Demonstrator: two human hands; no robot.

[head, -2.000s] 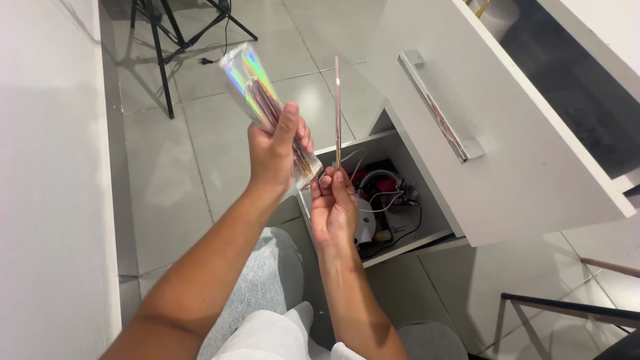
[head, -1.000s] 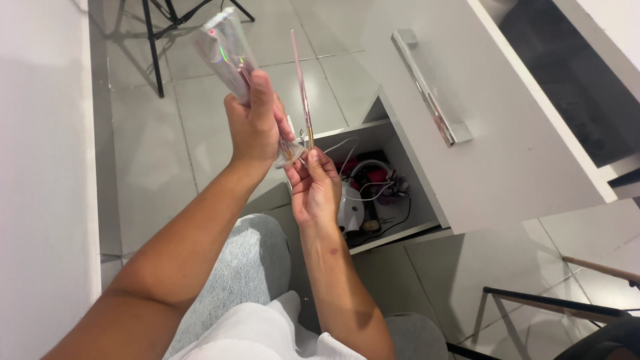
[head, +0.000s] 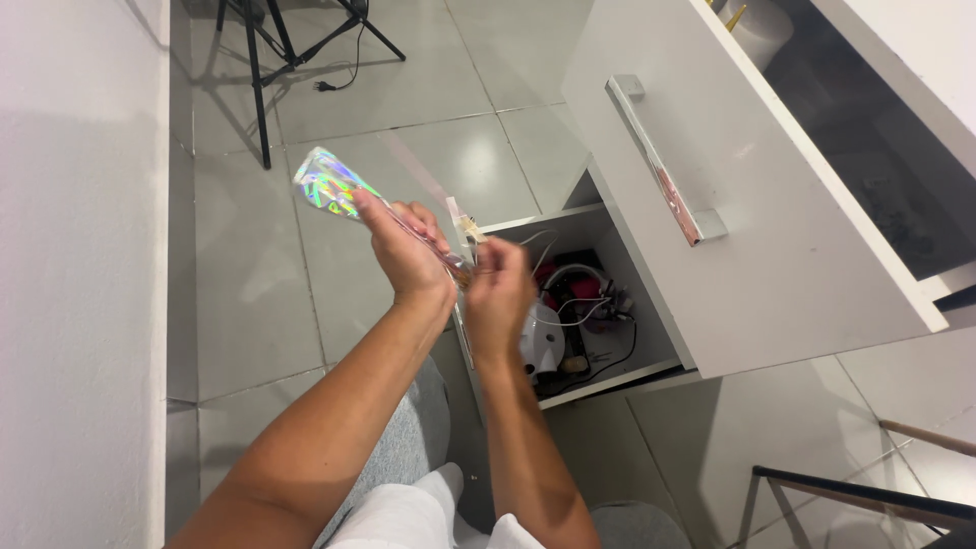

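My left hand (head: 404,244) is closed around a shiny iridescent plastic pouch (head: 328,183), whose wide end points up and left. Slim pinkish sticks, perhaps brush handles, show inside it near my fingers. My right hand (head: 499,286) is beside the pouch's lower end, its fingers blurred by motion. From those fingers a thin, pale pink, see-through stick (head: 419,168) extends up and left, blurred, with a pale gold part near the fingertips. My fingers hide its lower end.
Below my hands, an open lower drawer (head: 618,385) holds a white device (head: 543,339), cables and red items. To the right juts a larger open drawer with a metal handle (head: 659,164). A black tripod stand (head: 259,91) and a plug (head: 325,86) are on the tiled floor. A white wall stands left.
The pouch has tipped further left in my left hand. The thin stick in my right hand, upright before, now slants to the left and is blurred.
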